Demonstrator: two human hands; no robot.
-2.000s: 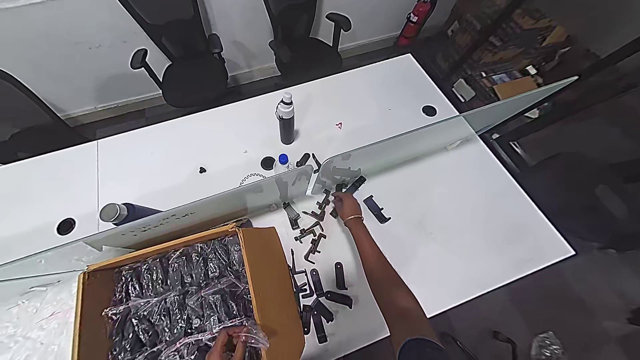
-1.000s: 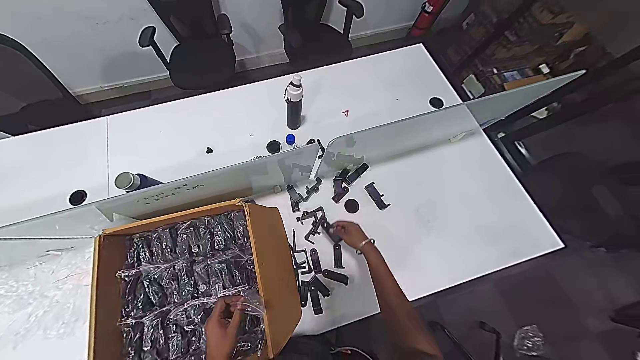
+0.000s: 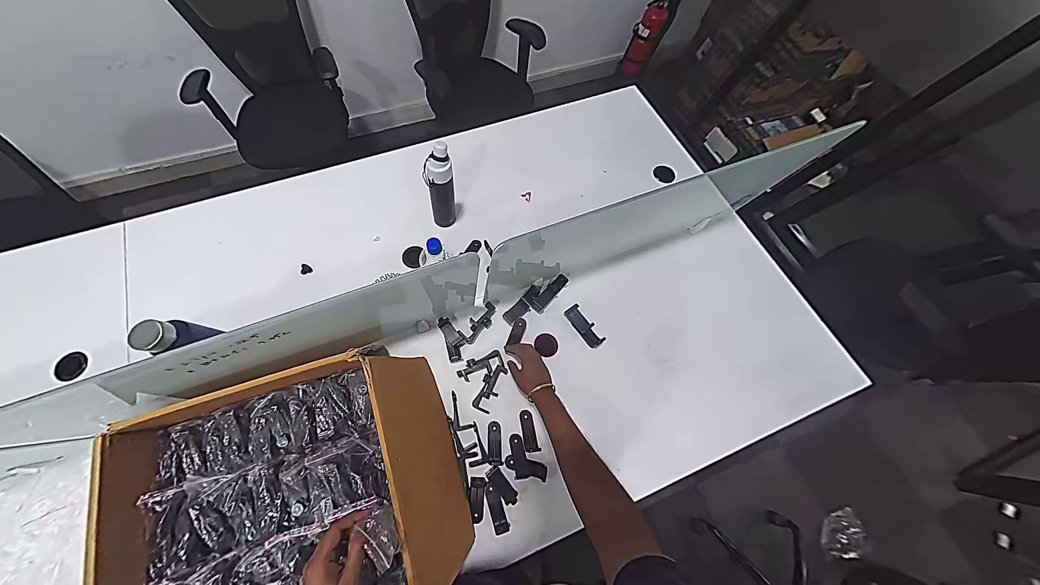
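My left hand [image 3: 337,552] is over the cardboard box [image 3: 418,455], its fingers pinched on the edge of a clear plastic bag [image 3: 380,538]. Rows of clear bags with dark parts inside fill the box. On the white table, my right hand [image 3: 528,370] has its fingertips at a small black plastic part [image 3: 517,331]; whether they grip it is not clear. Bracket-like black parts [image 3: 487,378] lie just left of this hand, and several black plastic pieces [image 3: 494,443] lie nearer, beside the box. Another black bracket [image 3: 585,327] lies to the right.
Glass dividers [image 3: 617,227] cross the white table [image 3: 691,341]. Beyond them stand a dark bottle with a white top [image 3: 441,187] and a blue-capped bottle [image 3: 434,248]. A flask [image 3: 166,335] is behind the left divider. Office chairs [image 3: 292,122] stand at the far side.
My right hand has moved from the black parts near the divider gap toward the box, then a little back away from it. My left hand remains at the bags.
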